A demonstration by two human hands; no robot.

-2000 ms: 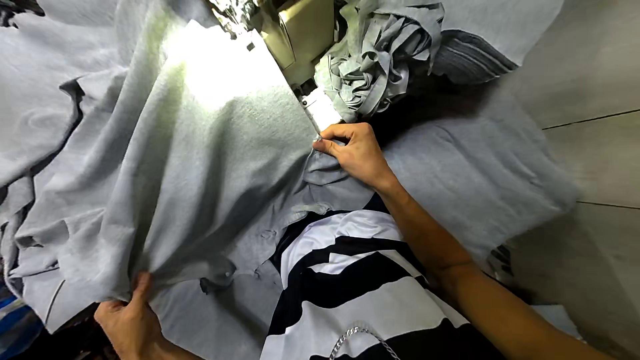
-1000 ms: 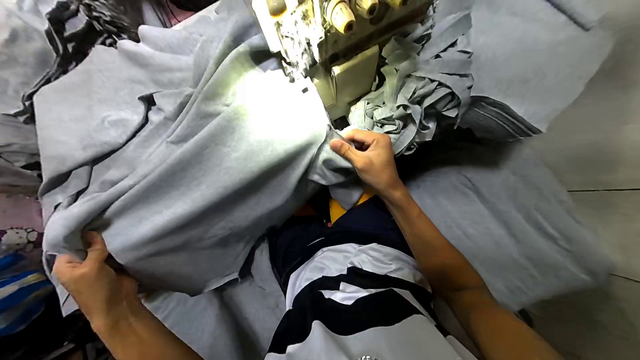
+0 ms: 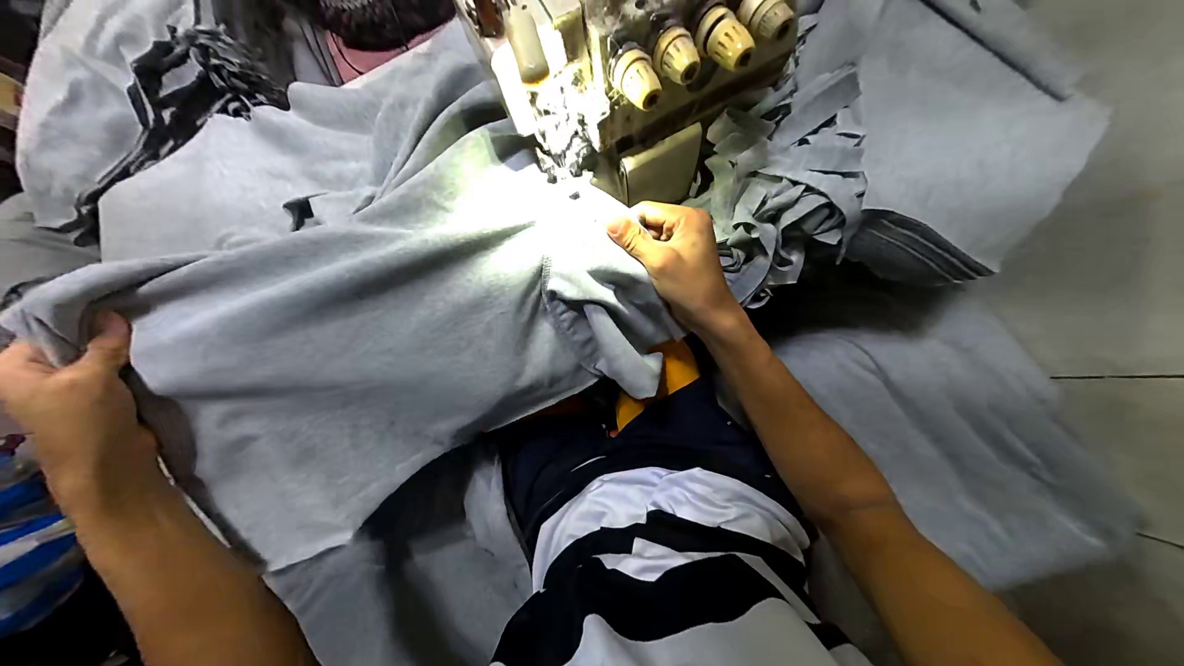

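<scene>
A large piece of grey fabric stretches between my two hands, and its lit upper part lies at the needle area of an overlock sewing machine. My left hand grips the fabric's folded edge at the far left. Just below and right of the needle area, my right hand pinches the fabric between thumb and fingers. A stitched seam runs down the fabric left of that hand. The presser foot is partly lost in glare.
Grey fabric strips are heaped right of the machine, beside stacked grey panels. More grey cloth lies at the lower right, above the tiled floor. Dark-edged cloth is bunched at the upper left.
My left hand has moved outward to the left and up, drawing the fabric across. The right hand keeps its pinch near the machine. The view has shifted, showing more of the machine.
</scene>
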